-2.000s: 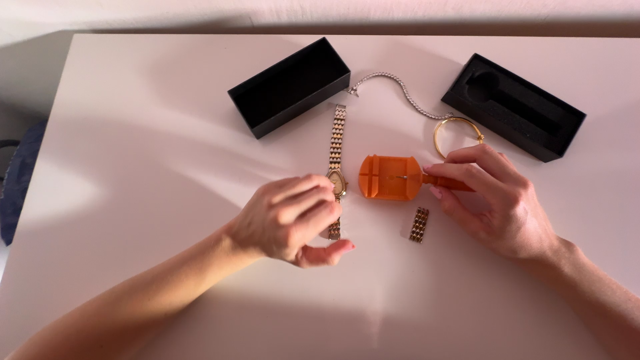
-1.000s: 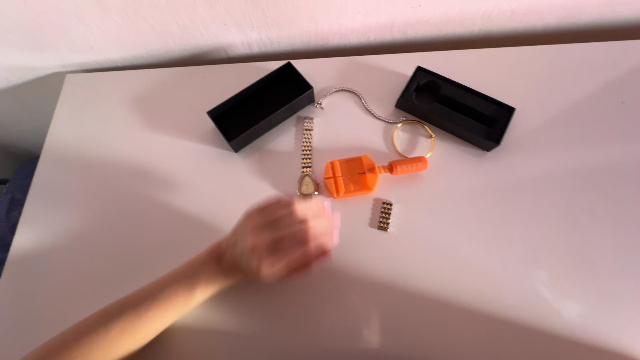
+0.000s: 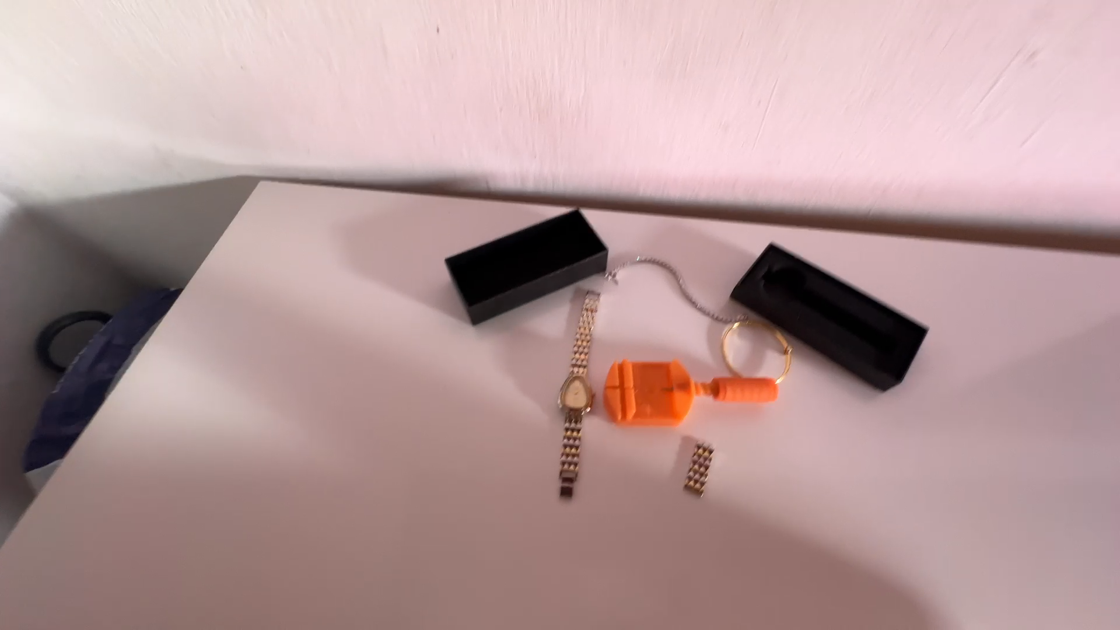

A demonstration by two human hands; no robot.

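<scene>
Neither my left hand nor my right hand is in view. A two-tone metal wristwatch (image 3: 575, 395) lies stretched out, face up, on the white tabletop (image 3: 350, 490). Just right of it rests an orange plastic watch-link remover (image 3: 658, 393), its ribbed handle pointing right. Below the tool lies a short, separate piece of metal watch band (image 3: 699, 469). A gold-coloured bangle (image 3: 725, 348) sits by the tool's handle, close to the end of a thin silver-coloured chain bracelet (image 3: 681, 282).
An open black box (image 3: 528, 265) stands behind the watch, and a black box with a shaped insert (image 3: 829, 317) lies at the right. The wall (image 3: 560, 105) runs behind the table. Beyond the left edge are dark blue fabric (image 3: 96, 376) and a dark ring-shaped thing (image 3: 66, 337).
My right hand let go of the orange tool's handle and left the view. My left hand, over the watch earlier, has also gone out of view. The view has tilted up toward the wall.
</scene>
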